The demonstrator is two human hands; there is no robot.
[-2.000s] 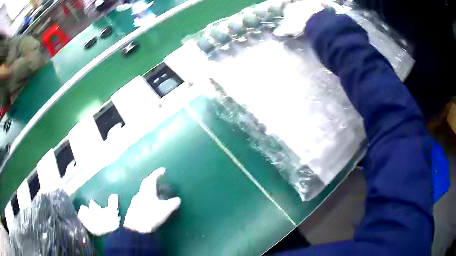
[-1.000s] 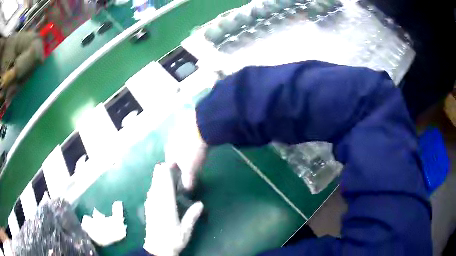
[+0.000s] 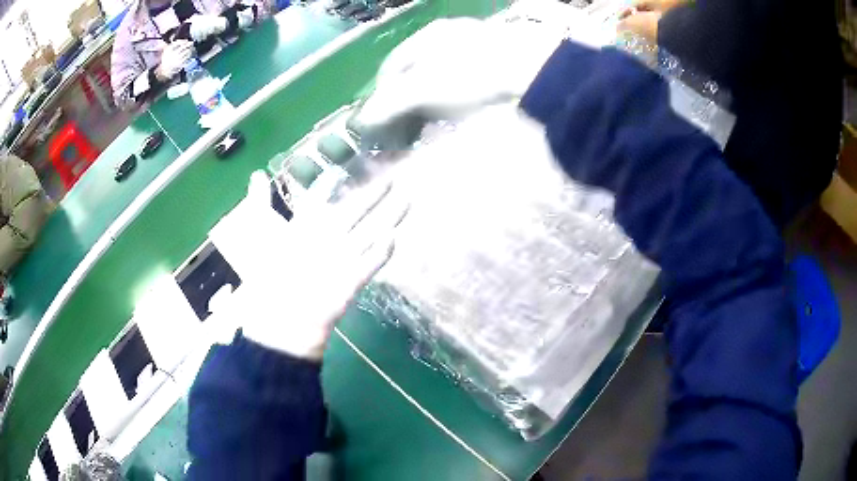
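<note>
My left hand (image 3: 305, 268), in a white glove, is stretched over the left edge of the blister tray (image 3: 554, 329), fingers pointing up and right. My right hand (image 3: 451, 75), also white-gloved, is over the tray's upper part, beside a few pockets that hold grey-green charging cases (image 3: 335, 147). A bright white cover sheet (image 3: 489, 197) lies over the tray. Glare washes out the gloves and sheet, so I cannot tell whether either hand holds anything. White retail boxes with black inserts (image 3: 207, 280) stand left of my left hand.
The green conveyor belt (image 3: 193, 211) curves past the boxes. A dark case (image 3: 227, 143) lies by its white edging. Two people's hands work at the top left, and another person's hand (image 3: 641, 23) is at the top right. A blue stool (image 3: 814, 315) is at right.
My left hand has moved up and right from the bench mat to the tray. My right hand has left it and moved up over the tray. The tray now appears further left and lower.
</note>
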